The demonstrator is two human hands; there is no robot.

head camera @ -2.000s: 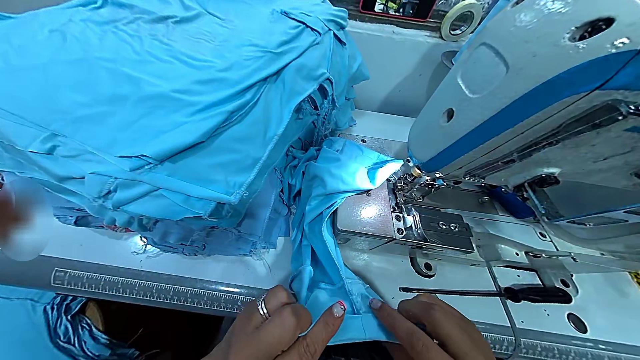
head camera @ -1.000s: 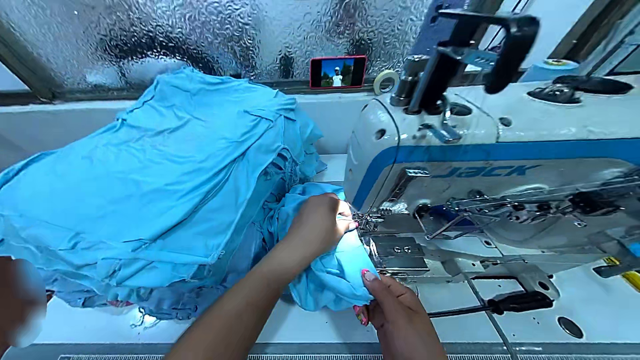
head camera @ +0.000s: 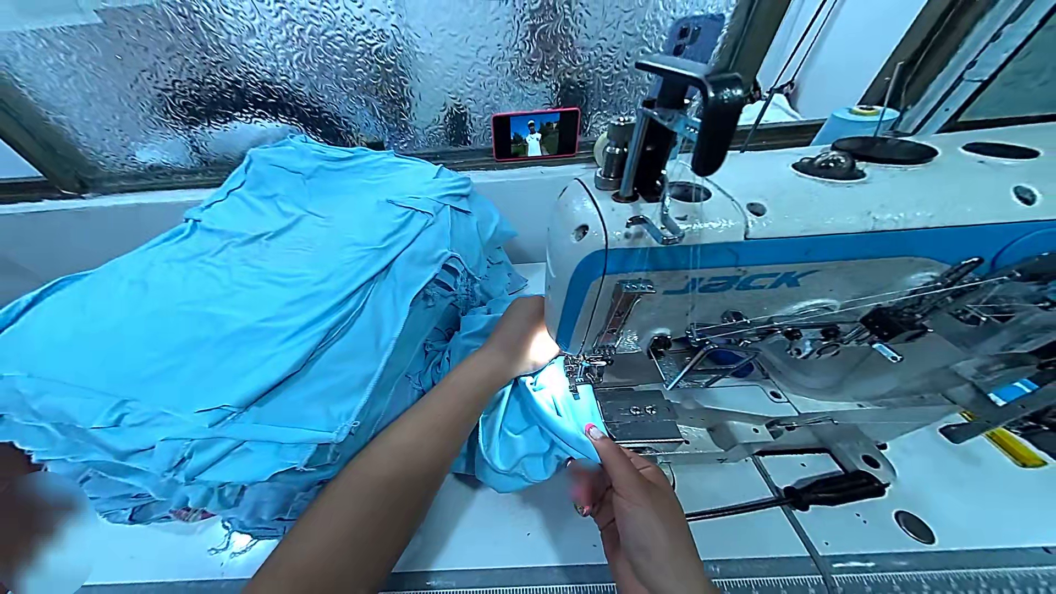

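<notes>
A light blue knit fabric piece lies bunched at the presser foot of a white and blue Jack sewing machine. My left hand reaches behind the needle area onto the fabric; its fingers are hidden by the machine head. In front of the foot, my right hand pinches the near edge of the fabric between thumb and fingers. A lamp lights the cloth by the needle. Left of my forearm rises a tall pile of blue fabric pieces.
A screwdriver lies on the machine bed at the right, near a yellow object. A phone leans on the window ledge. A thread cone stands behind the machine. A ruler strip runs along the front edge. A blurred shape is at the far left.
Two seconds ago both hands were on the fabric near the front edge; my left hand has since moved up behind the needle and my right to the foot's front. The view has tilted up.
</notes>
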